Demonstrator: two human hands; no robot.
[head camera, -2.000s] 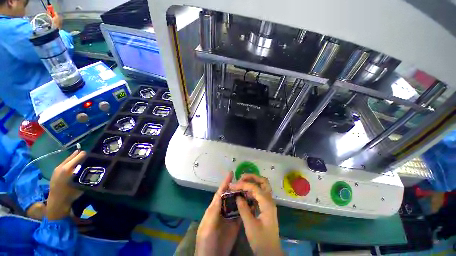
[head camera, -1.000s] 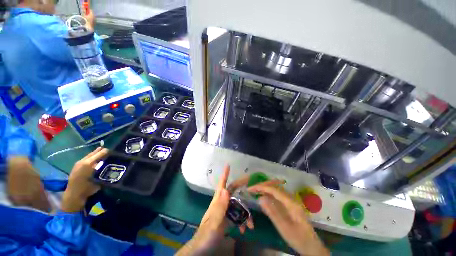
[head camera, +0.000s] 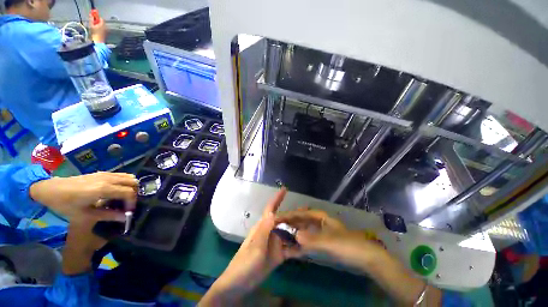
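Observation:
A small dark watch housing (head camera: 286, 235) with a shiny rim is held in front of the white press panel, tilted and partly hidden by fingers. My left hand (head camera: 257, 247) grips it from the left, thumb pointing up. My right hand (head camera: 321, 234) is at its right side, fingers bent over it and slightly blurred. The off-white press (head camera: 360, 210) stands just beyond, with a black fixture (head camera: 312, 141) inside on the shiny plate. My right hand and forearm cover the red stop knob and the left green button.
Black blister tray (head camera: 157, 226) with framed parts at left. A neighbour's hands (head camera: 90, 195) hold a pale-tipped tool at its front corner. Blue controller box (head camera: 117, 135) and clear cylinder (head camera: 95, 87) stand behind, monitor (head camera: 187, 77) further back. Right green button (head camera: 423, 259) shows. Another person (head camera: 36, 66) is upper left.
My right hand has come back onto the housing, now tilted and more covered. The neighbour's hands have moved to the tray corner; the framed part in its front-left pocket no longer shows.

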